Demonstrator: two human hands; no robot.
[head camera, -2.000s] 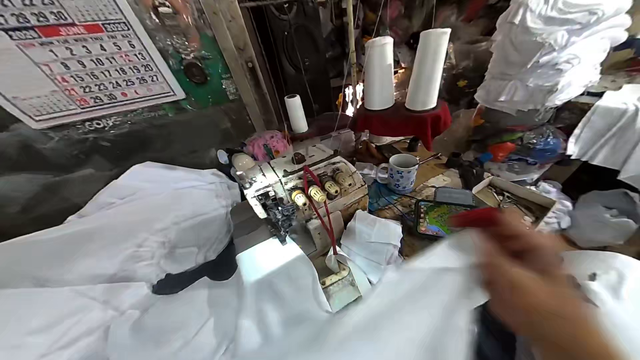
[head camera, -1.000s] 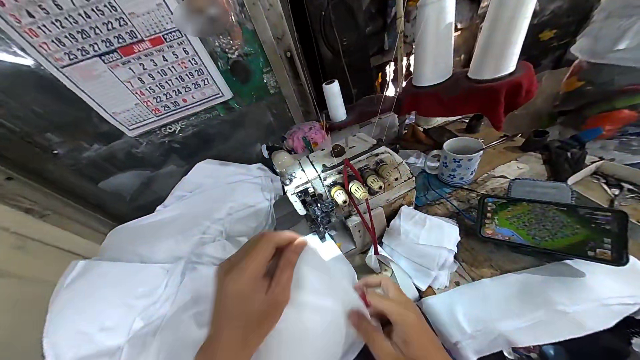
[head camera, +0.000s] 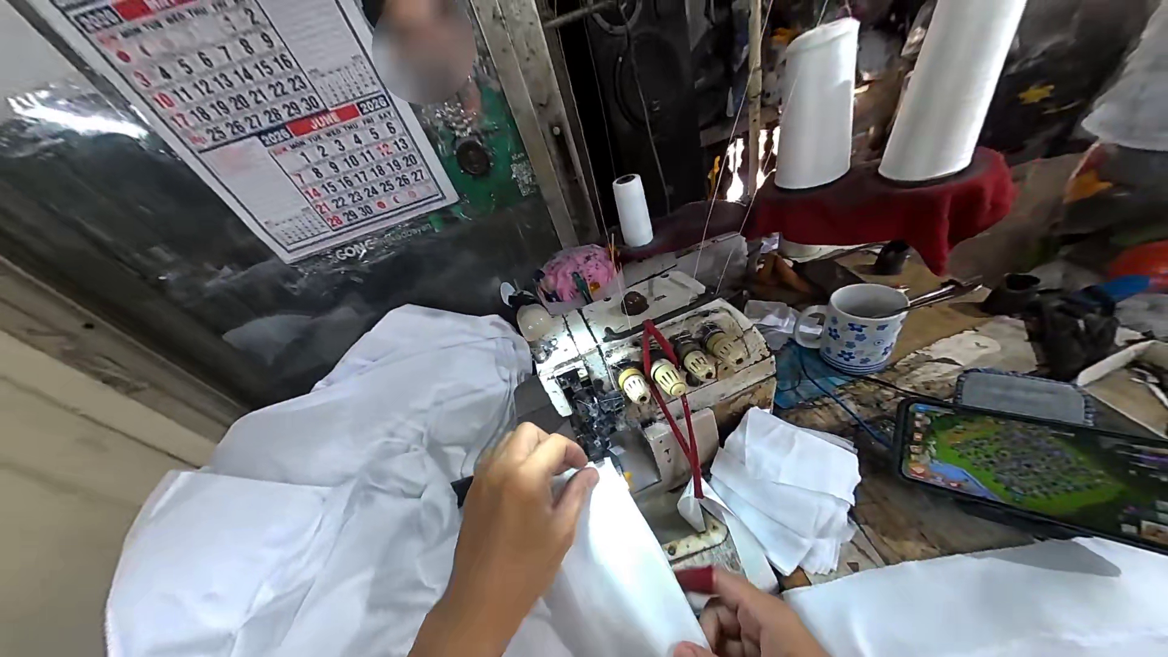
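My left hand (head camera: 520, 529) pinches the upper end of a folded white fabric piece (head camera: 625, 557) between thumb and index finger, just in front of the needle and presser foot area (head camera: 593, 415) of an overlock sewing machine (head camera: 662, 365). My right hand (head camera: 744, 620), with a red covering on one finger, holds the same fabric's right edge lower down, at the bottom of the view. A red cord (head camera: 680, 429) hangs over the machine's front beside the tension dials. White cloth (head camera: 365, 493) lies bunched to the left. Small white fabric pieces (head camera: 789, 484) lie stacked right of the machine.
A smartphone (head camera: 1031, 470) showing a game lies on the right, near a flowered mug (head camera: 862, 333). White thread cones (head camera: 817, 109) stand on a red cloth (head camera: 912, 205) behind. Another white cloth (head camera: 1004, 593) lies at lower right. A calendar (head camera: 301, 137) hangs on the left.
Two seconds ago a hand was at the right, over the phone area, with white fabric trailing from it. Both hands are now at the fabric before the machine. The fabric lies narrower and folded.
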